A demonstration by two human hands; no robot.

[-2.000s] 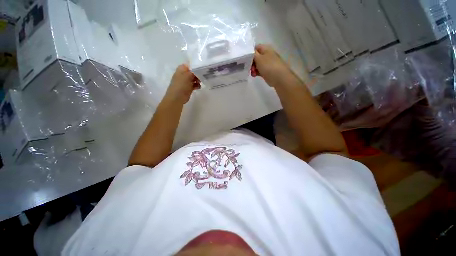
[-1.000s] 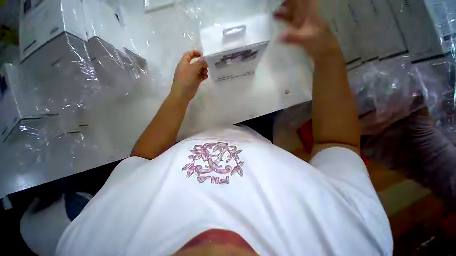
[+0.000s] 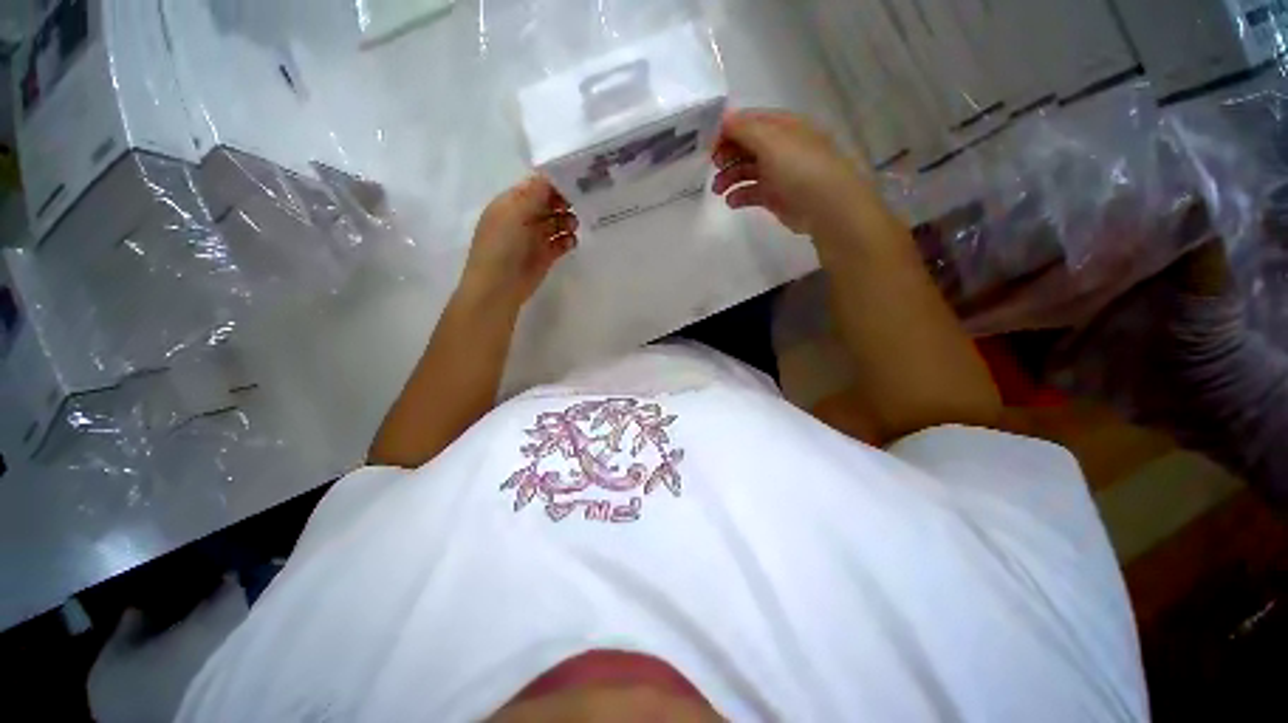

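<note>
A white retail box (image 3: 629,120) with a slotted hang tab and a dark purple picture stands on the white table in front of me. My left hand (image 3: 526,237) is at its lower left corner, fingers curled against the edge. My right hand (image 3: 774,167) is at its right side, thumb and fingers at the edge. Whether film covers this box is hard to tell; the heavy glare seen around it earlier does not show.
Bagged boxes (image 3: 106,170) in shiny loose film are piled at left. Rows of white boxes (image 3: 975,71) with clear film at their near ends lie at right. The white table (image 3: 318,381) ends at my waist. Part of another person's clothed body (image 3: 1201,374) shows at right.
My right hand moved off the box to the upper right one second ago and is now back at its right side. The shiny film over the box no longer shows as clearly.
</note>
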